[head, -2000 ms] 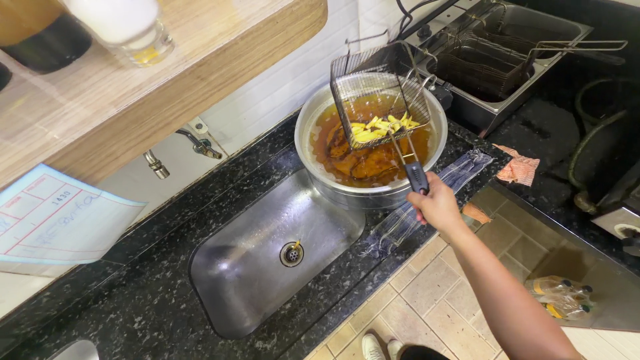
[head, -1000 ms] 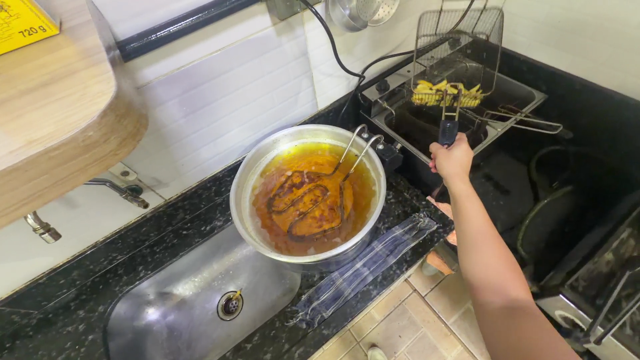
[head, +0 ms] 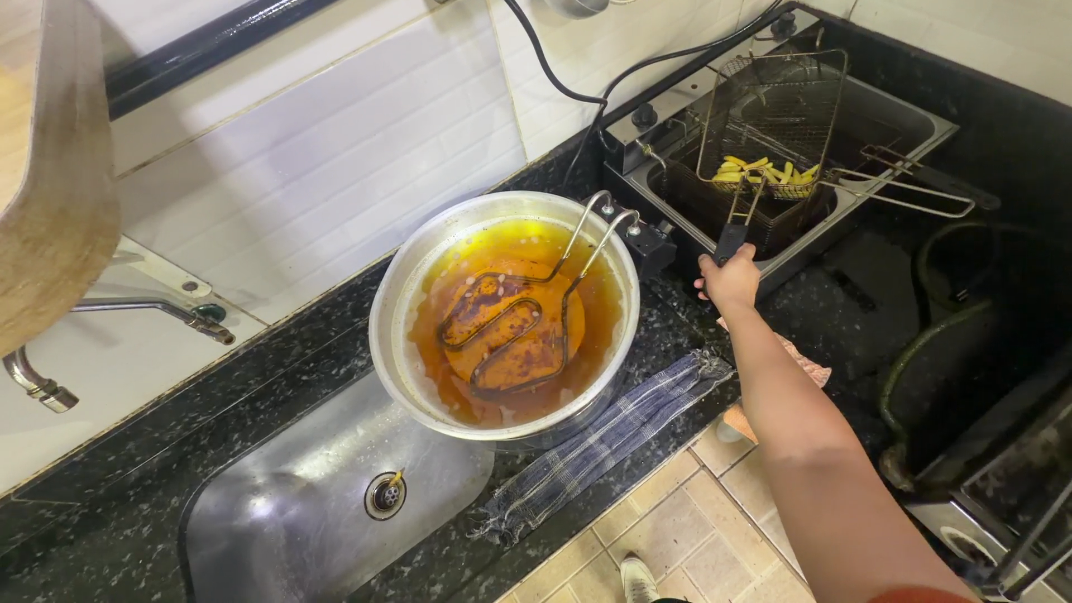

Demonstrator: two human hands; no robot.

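Observation:
My right hand (head: 729,276) grips the black handle of a wire fryer basket (head: 775,117), which is tilted over the twin-tank electric fryer (head: 930,134) at the upper right. French fries (head: 766,172) lie gathered at the handle end of the basket. Another wire basket sits below it in the near tank, partly hidden. Left of my hand stands a round metal pot (head: 389,335) of amber oil with a looped heating element (head: 536,314) in it. My left hand is not in view.
A steel sink (head: 335,469) with a drain lies at the lower left, below two taps (head: 167,310). A checked cloth (head: 603,444) lies along the granite counter's front edge. Black cables (head: 544,71) run by the wall. A hose (head: 904,368) lies at the right, and a wooden shelf (head: 63,184) juts in at upper left.
My right hand has carried the basket with the fries from above the oil pot rightward to the fryer. The view has shifted with it.

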